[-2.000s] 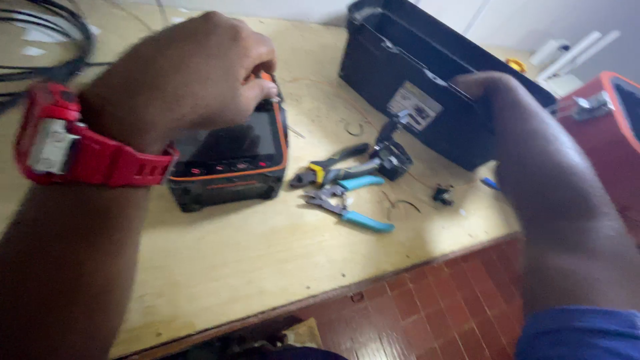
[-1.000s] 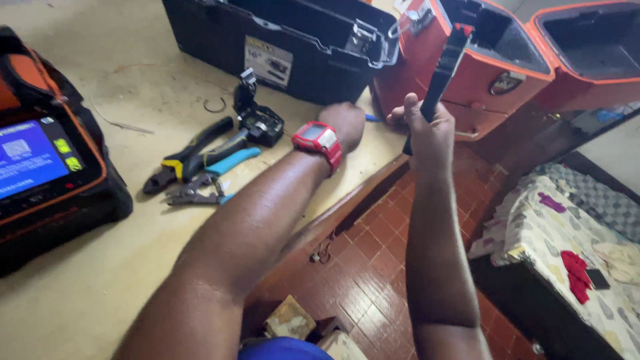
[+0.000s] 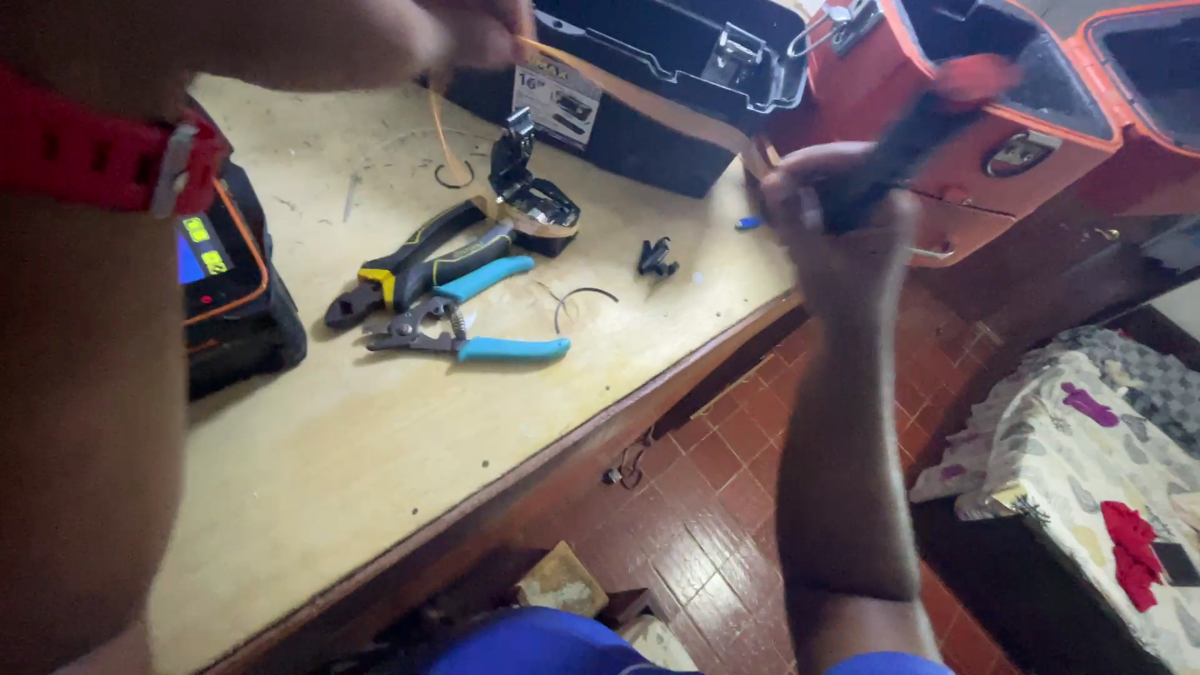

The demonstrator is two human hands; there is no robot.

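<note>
My left hand [image 3: 478, 33], blurred at the top, pinches a thin orange strand [image 3: 637, 98]. The strand runs across to my right hand [image 3: 844, 202], and a loose part of it hangs below the left fingers. In my right fist is a black tool [image 3: 886, 155] with a red end, too blurred to name. Below the strand lie black-and-yellow diagonal cutters [image 3: 412, 258], blue-handled stripping pliers [image 3: 469, 333] and a small black fiber cleaver [image 3: 534, 202] with its lid raised. A small black part [image 3: 658, 258] rests to their right. The left forearm partly hides a black device with a lit screen [image 3: 244, 281].
Behind the tools stands a black toolbox [image 3: 656, 145], with an open red case [image 3: 984, 178] at its right. A blue piece [image 3: 748, 223] and a black offcut [image 3: 586, 295] lie on the wooden table [image 3: 375, 450]. Beyond its edge are a tiled floor [image 3: 694, 534] and a cloth-covered surface [image 3: 1059, 450].
My left hand has moved from beside the right hand to the upper left, and the orange strand now spans between them. The right hand still holds the black tool, which was more upright.
</note>
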